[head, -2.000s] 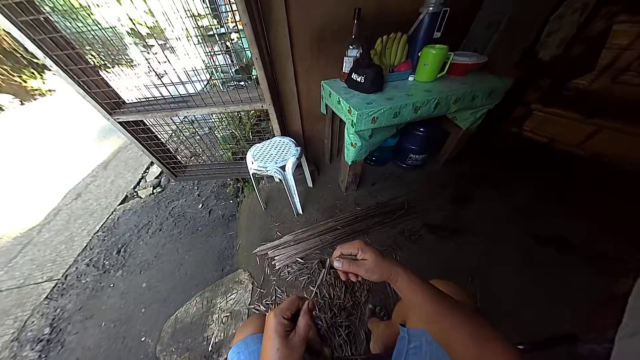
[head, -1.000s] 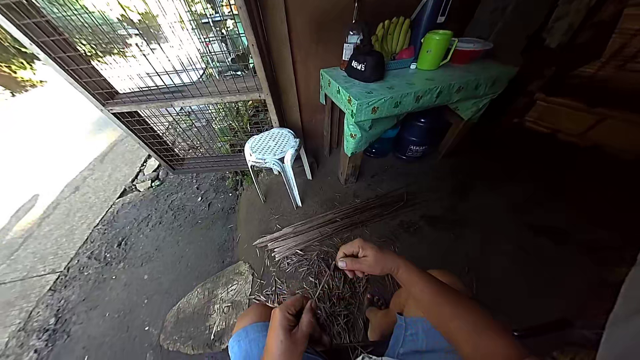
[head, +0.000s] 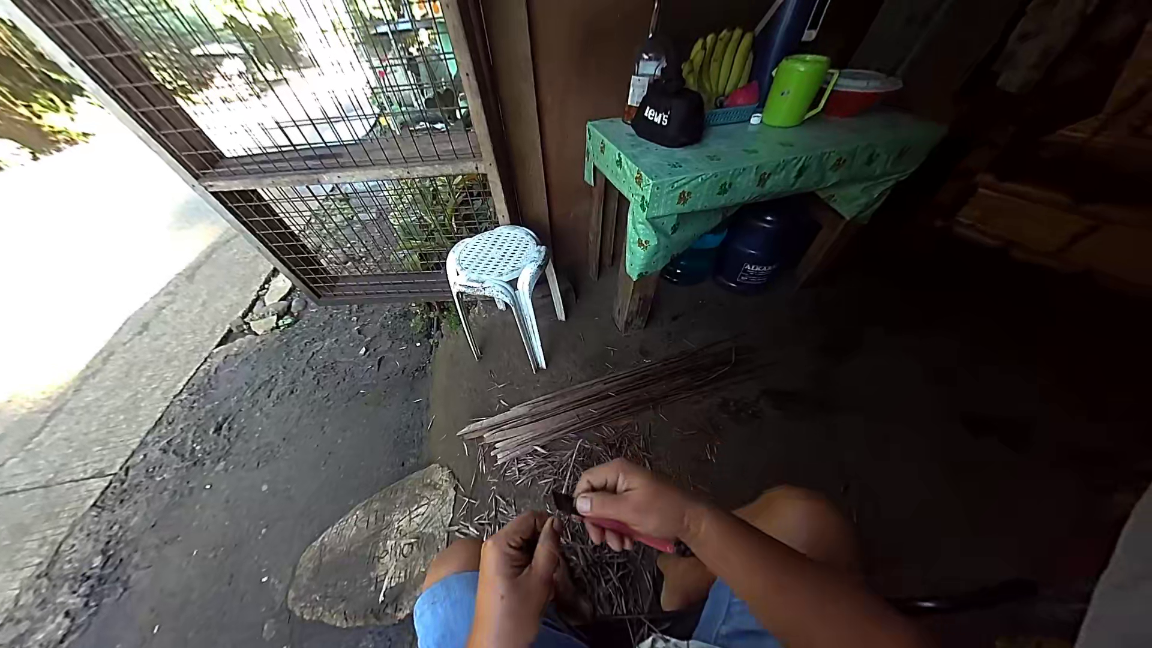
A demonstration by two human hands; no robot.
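Note:
My right hand (head: 630, 504) is closed around the red handle of a small knife (head: 621, 529), whose short dark blade points left toward my left hand. My left hand (head: 526, 553) has thumb and forefinger pinched together just left of the blade; whether something thin is between them cannot be told. Both hands are above a heap of thin brown shavings (head: 616, 576) between my knees. Beyond them, a bundle of long, thin brown sticks (head: 594, 396) lies on the dirt floor.
A flat stone (head: 373, 549) with shavings on it lies at left. A white plastic stool (head: 504, 261) stands ahead, beside a mesh gate (head: 351, 180). A table with a green cloth (head: 720, 166) bears a black cap (head: 669, 115), bananas (head: 718, 63) and a green pitcher (head: 796, 90); large blue bottles (head: 751, 252) stand beneath.
The knife's red handle now shows in my right hand, where the earlier frames do not show it plainly. Both hands stay close together over the shavings.

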